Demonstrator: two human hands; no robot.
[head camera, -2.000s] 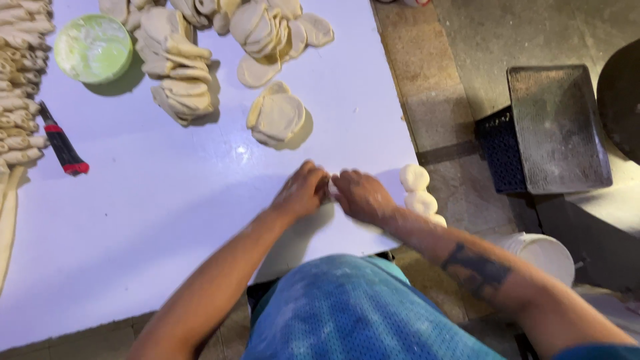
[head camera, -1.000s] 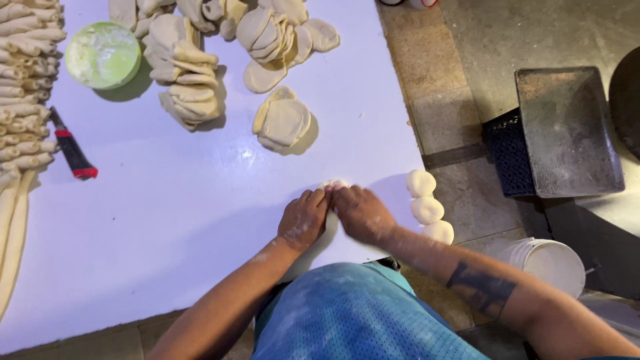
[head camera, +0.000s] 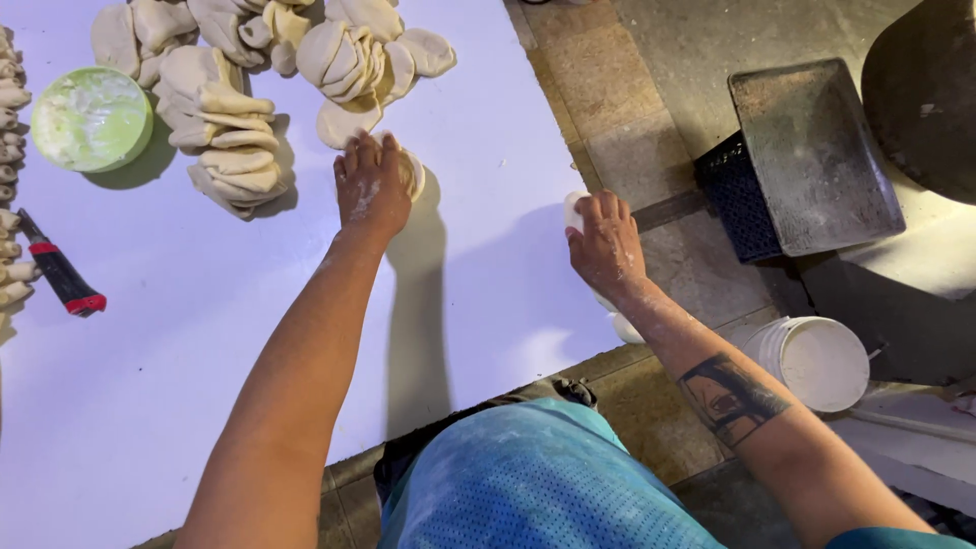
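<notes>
My left hand (head camera: 374, 183) lies over a small stack of flattened dough discs (head camera: 413, 174), its fingers covering most of them; whether it grips one is hidden. At the table's right edge, my right hand (head camera: 608, 238) is on a white dough ball (head camera: 574, 212), thumb and fingers around its near side. Another dough ball (head camera: 627, 329) shows below that wrist, partly covered. Beyond my left hand lies a pile of overlapping dough discs (head camera: 343, 65), and left of it a leaning row of folded discs (head camera: 236, 156). Flour dusts both hands.
A green bowl (head camera: 91, 120) with white residue stands at the left. A black-and-red knife handle (head camera: 65, 278) lies near rolled dough pieces (head camera: 11, 152). Right of the white table (head camera: 252, 343) are a dark crate (head camera: 736, 198), a metal tray (head camera: 820, 156) and a white bucket (head camera: 823, 364).
My hands, together near the table's front edge before, are now apart. The left has moved forward to the small disc stack, the right outward to the dough balls.
</notes>
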